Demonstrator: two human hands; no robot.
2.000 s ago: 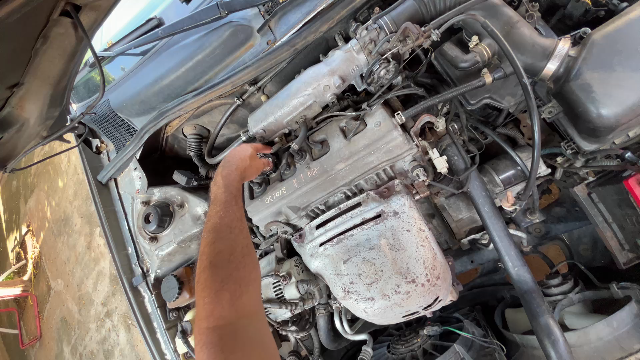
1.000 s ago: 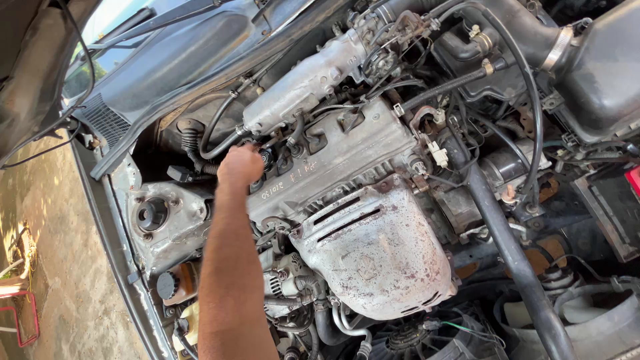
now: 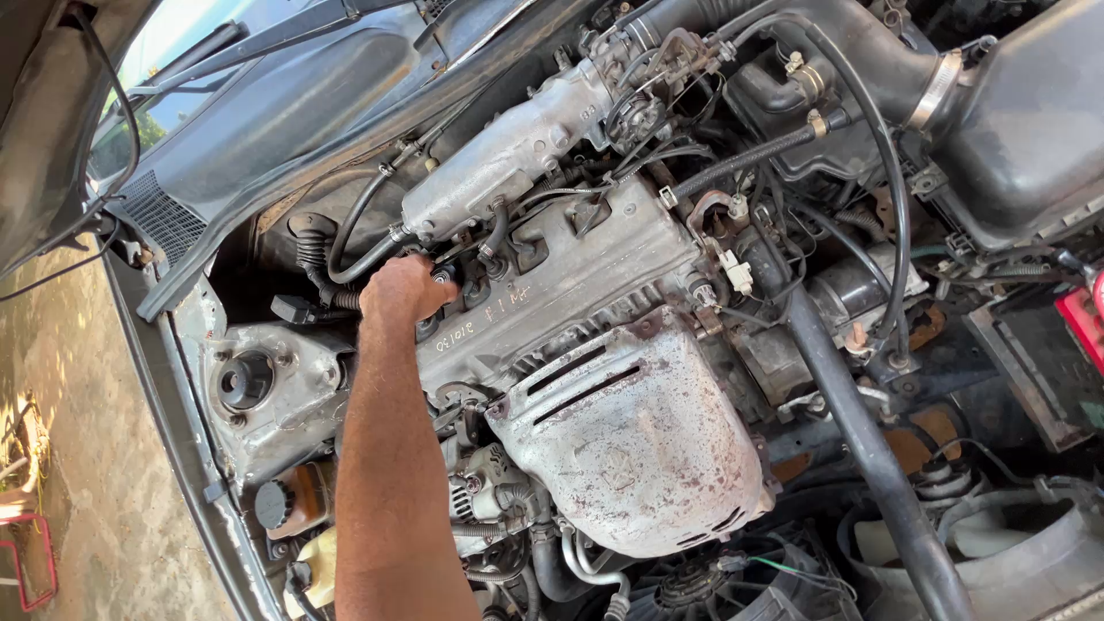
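My left hand (image 3: 402, 289) reaches in from the bottom of the head view to the left end of the grey valve cover (image 3: 569, 285). Its fingers are curled round a dark round-headed part (image 3: 444, 276) with a metallic centre; the fingertips and the lower end of that part are hidden. Just above the hand lie a curved black hose (image 3: 345, 250) and the end of the silver intake manifold (image 3: 500, 164). Spark plug wells with a black boot (image 3: 493, 259) are to its right. My right hand is out of view.
A rusty heat shield (image 3: 638, 440) covers the engine's front. Left of my forearm are a strut tower (image 3: 285, 379) and a black-capped reservoir (image 3: 297, 500). A thick dark bar (image 3: 871, 466) crosses at right, near the battery (image 3: 1035, 362). The raised bonnet (image 3: 52, 112) stands at upper left.
My left hand stays at the same end of the valve cover, but its pose has turned; the fingers that stretched over the dark part two seconds ago are now curled beside it.
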